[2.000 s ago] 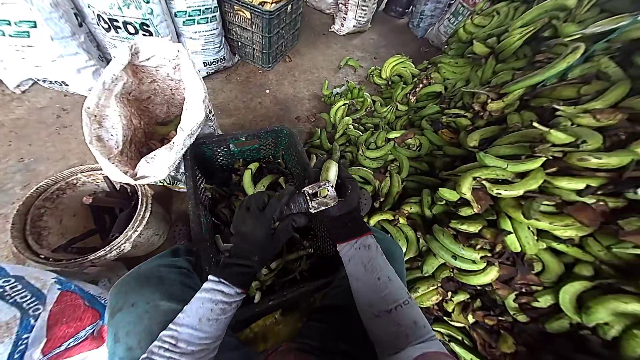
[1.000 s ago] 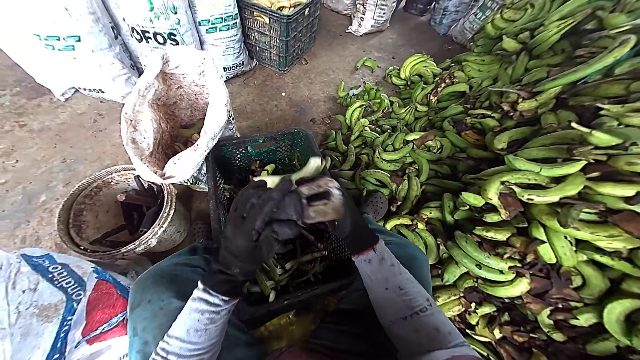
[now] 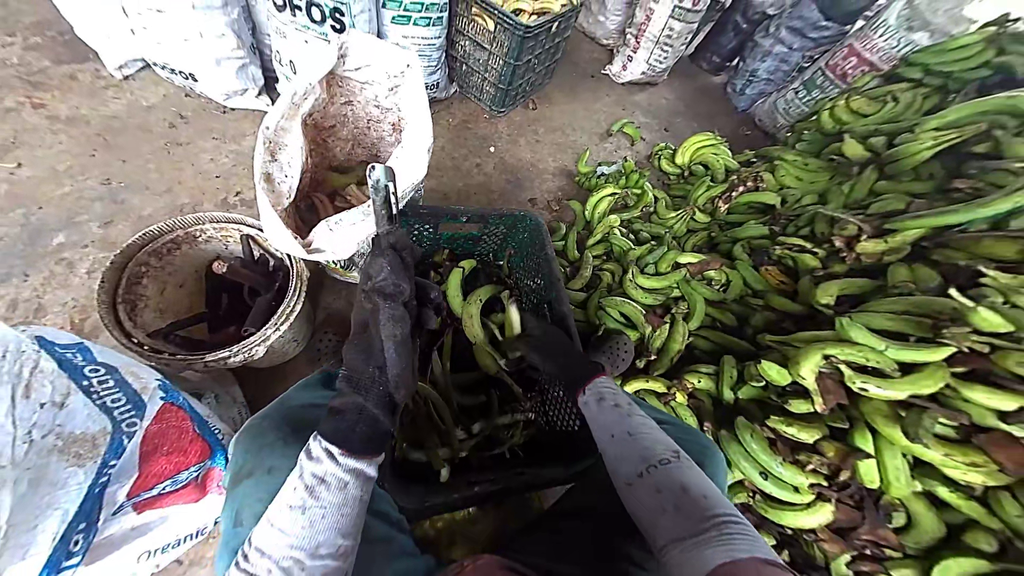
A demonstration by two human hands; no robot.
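Observation:
Both hands wear dark gloves. My left hand (image 3: 384,320), raised at the left side of the crate, is closed around a peeling tool (image 3: 383,192) whose metal end points up. Low over the crate's right side, my right hand (image 3: 548,348) has its fingers at a pale, partly peeled plantain (image 3: 512,316); whether it grips the fruit is hard to tell. Green plantains (image 3: 474,312) and strips of peel (image 3: 444,416) lie inside the dark green plastic crate (image 3: 512,220), which stands between my knees.
A large heap of green plantains (image 3: 800,320) spreads on the right. An open white sack (image 3: 408,136) with scraps stands beyond the crate, beside a dirty bucket (image 3: 144,320) of dark pieces. Printed sacks (image 3: 208,56) and another crate (image 3: 512,64) of peeled fruit line the back.
My hands, close together above the crate before, are now apart. The left holds the tool upright at the left; the right has moved down into the crate. The pale fruit between them is no longer raised.

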